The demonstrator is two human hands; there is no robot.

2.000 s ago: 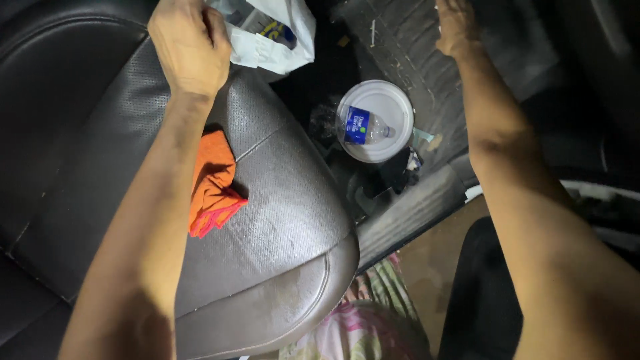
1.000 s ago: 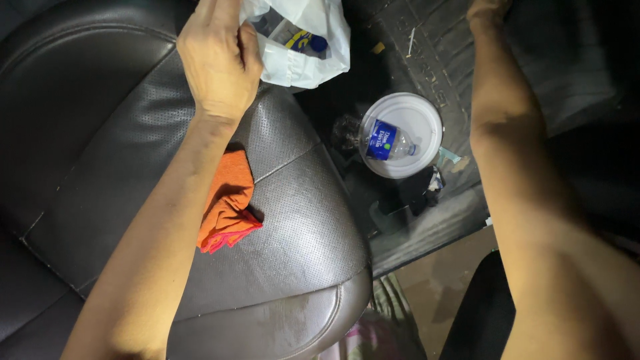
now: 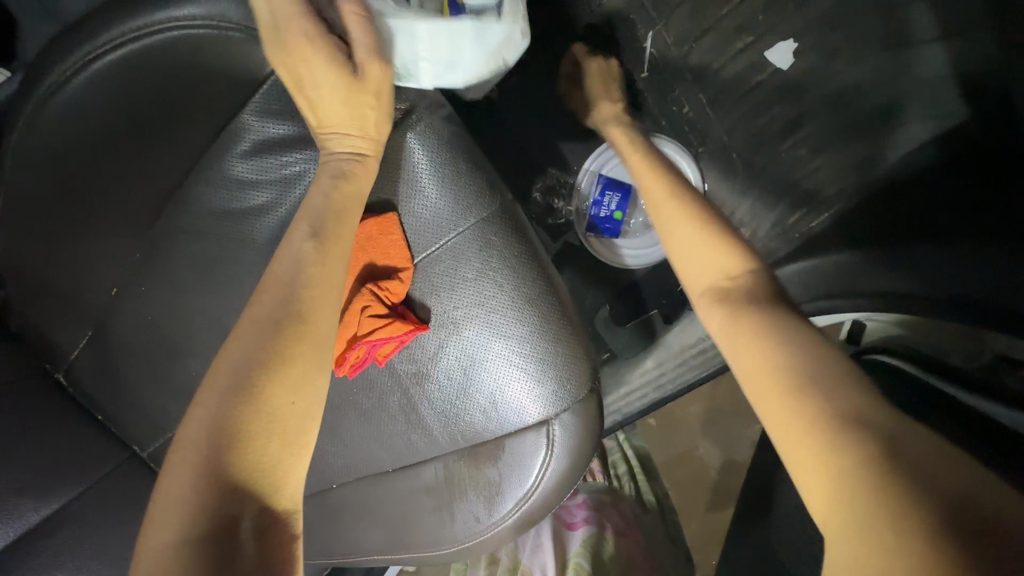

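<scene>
My left hand grips the edge of a white plastic bag at the top; a blue and yellow item shows in its mouth. Over the dark footwell my right hand is blurred, its fingers curled, and whether it holds anything cannot be told. Just below that hand, a clear plastic bottle with a blue label lies on a round white lid or dish, partly hidden by my right forearm. An orange cloth with a red edge rests crumpled on the black leather car seat, beside my left forearm.
Crumpled clear plastic lies left of the white round piece. On the dark floor mat are a white scrap and a thin pale strip. The door sill runs below, with patterned fabric under the seat's edge.
My right hand has come from the far top right of the footwell to a spot just above the round white piece. My left hand still has the bag.
</scene>
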